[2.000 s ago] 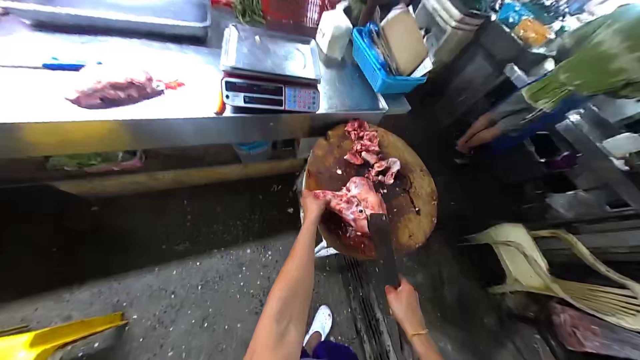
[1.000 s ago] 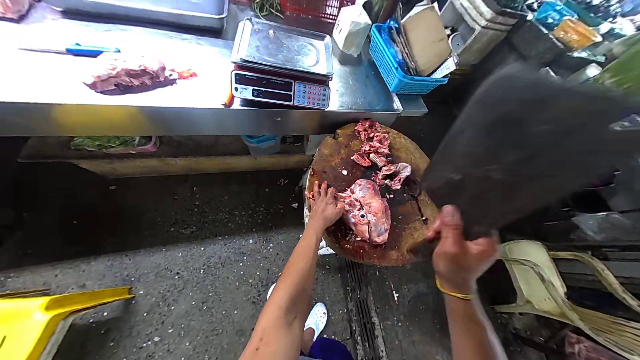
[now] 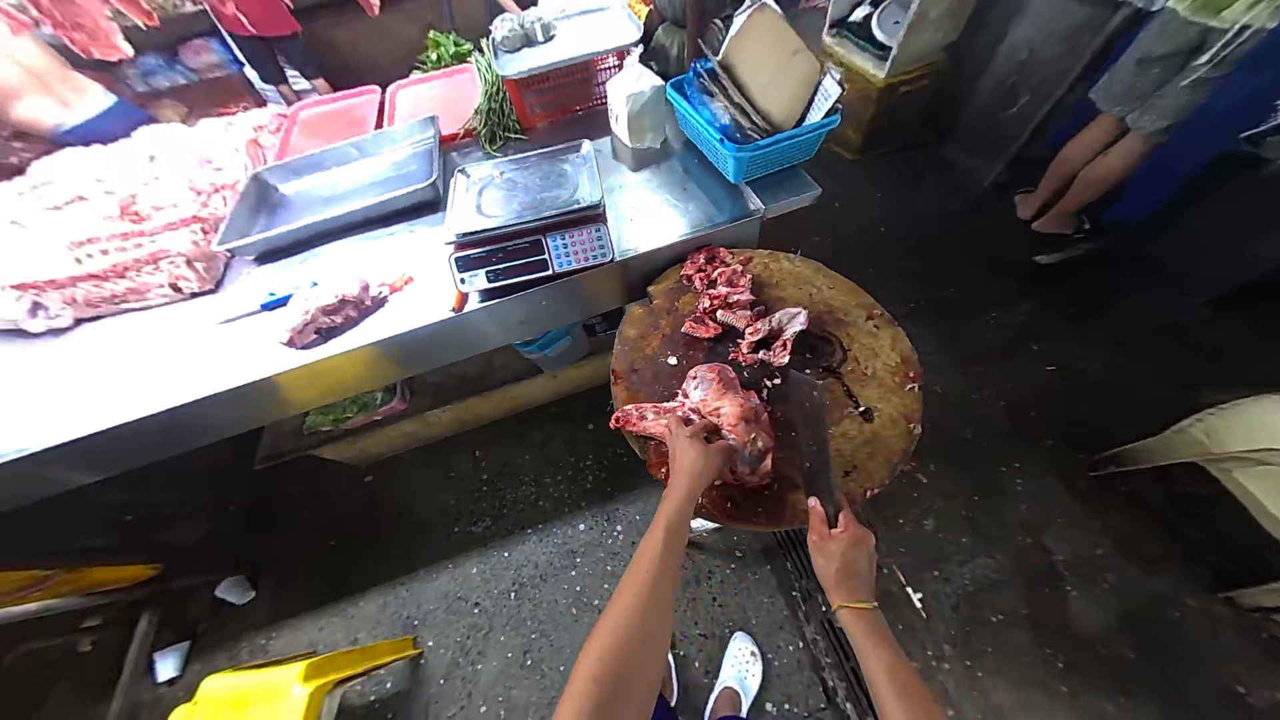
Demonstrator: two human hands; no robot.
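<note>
A large piece of raw meat (image 3: 735,415) lies on a round wooden chopping block (image 3: 885,400). My left hand (image 3: 697,455) grips its left part, fingers curled over the flesh. In my right hand (image 3: 840,550) is the handle of a cleaver (image 3: 812,435), its dark blade pointing away from me just right of the meat. Whether the blade rests on the wood, I cannot tell. Small chopped meat and bone pieces (image 3: 725,295) lie at the block's far side.
Beside the block's far left stands a metal counter (image 3: 400,345) with a digital scale (image 3: 530,215), a metal tray (image 3: 335,185), a blue basket (image 3: 750,155) and a blue-handled knife (image 3: 275,302). A person's legs (image 3: 1085,170) show at upper right. A yellow plastic stool (image 3: 270,690) stands at lower left.
The cleaver, raised at the right one second ago, is down beside the meat in my right hand. My left hand stays on the meat. The view has shifted, showing more of the counter.
</note>
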